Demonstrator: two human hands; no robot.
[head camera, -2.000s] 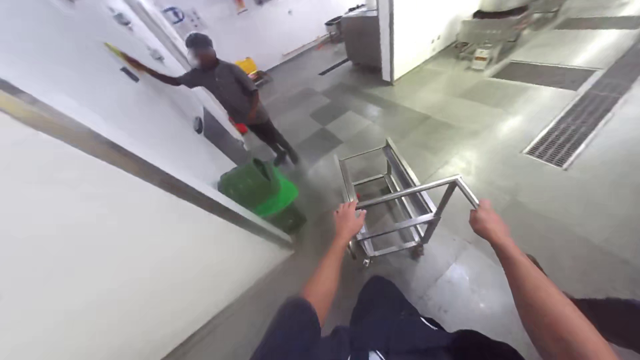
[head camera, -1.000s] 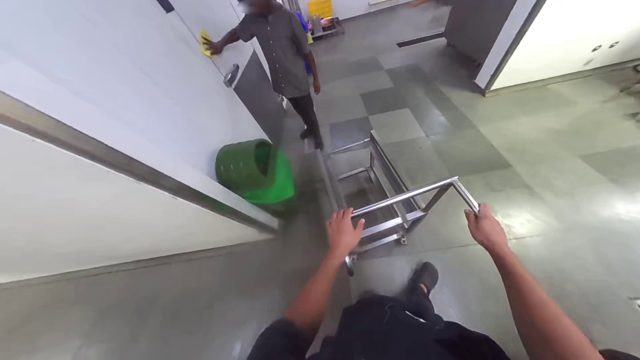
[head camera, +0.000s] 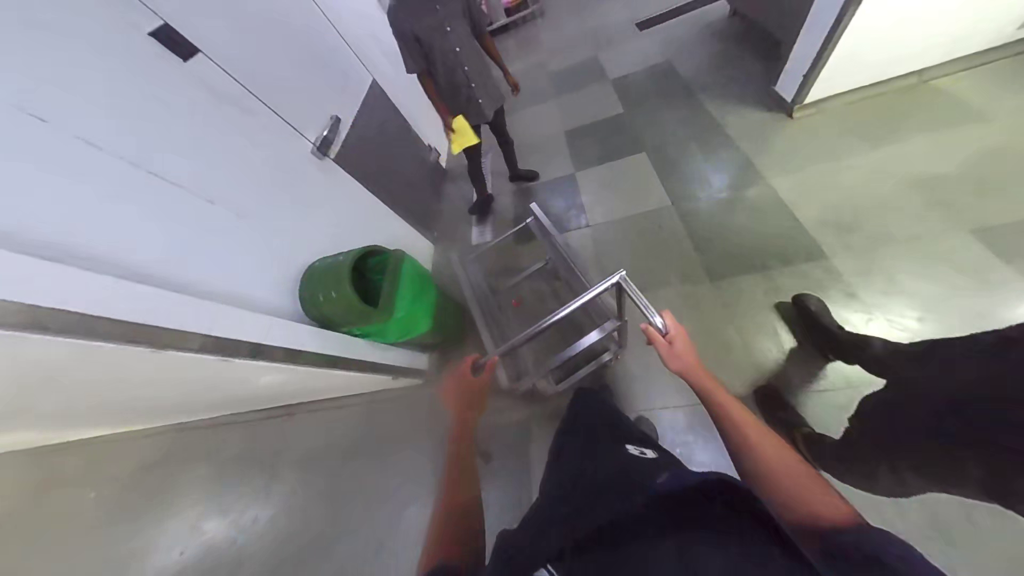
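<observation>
A metal-framed trolley (head camera: 584, 344) stands on the floor in front of my legs, its tubular handle (head camera: 560, 314) turned towards me. My left hand (head camera: 466, 388), a little blurred, is closed round the handle's left end. Round the right end, beyond the bend in the tube, my right hand (head camera: 674, 346) is closed. Between the rails the trolley's lower part shows, with a small red spot on it. Both my arms reach forward and down.
A green bin (head camera: 360, 292) with a green liner stands by the white wall, left of the trolley. Ahead, a person (head camera: 460, 64) in grey holds a yellow cloth (head camera: 463, 135) beside a door handle (head camera: 326, 137). Another person's dark-clothed legs (head camera: 920, 408) are close on my right.
The person ahead has lowered the yellow cloth from the wall. The bin and that person are now nearer. Another person's legs have come into view at right. Both my hands have stayed on the handle.
</observation>
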